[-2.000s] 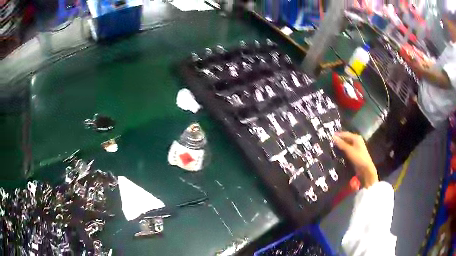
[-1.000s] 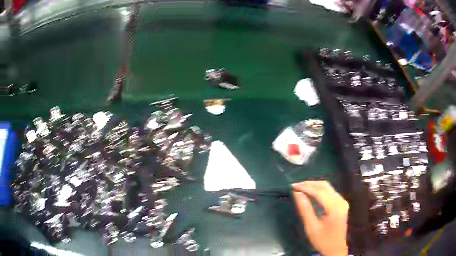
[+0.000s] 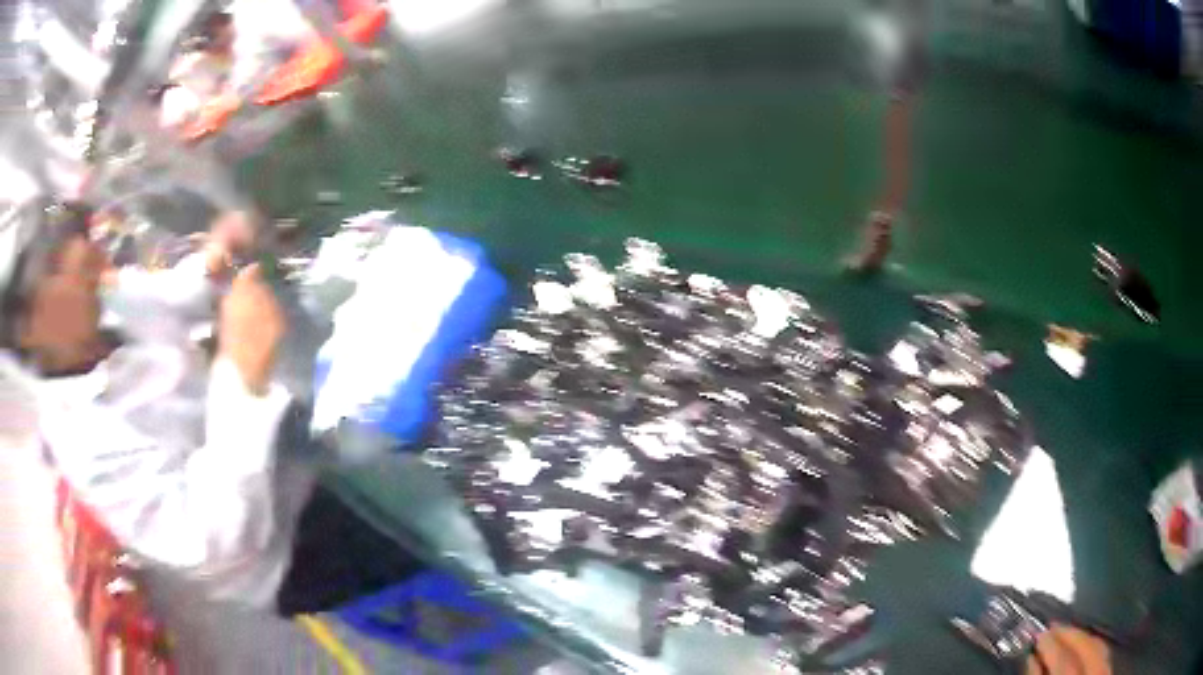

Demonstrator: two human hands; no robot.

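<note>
A large blurred heap of silver and black spring clips (image 3: 686, 448) lies on the green surface. A white triangular wipe (image 3: 1029, 534) lies at its right. A clipped unit (image 3: 1005, 625) lies just below the wipe, near the bottom edge. My right hand (image 3: 1069, 651) is at the bottom edge, cut off and blurred, right beside this unit; whether it grips the unit cannot be told. The white bottle with a red label (image 3: 1177, 518) is cut off at the right edge. My left hand is not in view.
A blue bin with white wipes (image 3: 488, 284) stands left of the heap. Another worker in white (image 3: 158, 448) is at the left, hands raised. A tan-and-white scrap (image 3: 1066, 350) and a dark clipped unit (image 3: 1128, 285) lie upper right. More dark units (image 3: 603, 170) lie beyond the heap.
The view has swung left, so the heap now sits central and the foam tray is out of sight. My right hand has moved from beside the bottle to the clipped unit below the wipe.
</note>
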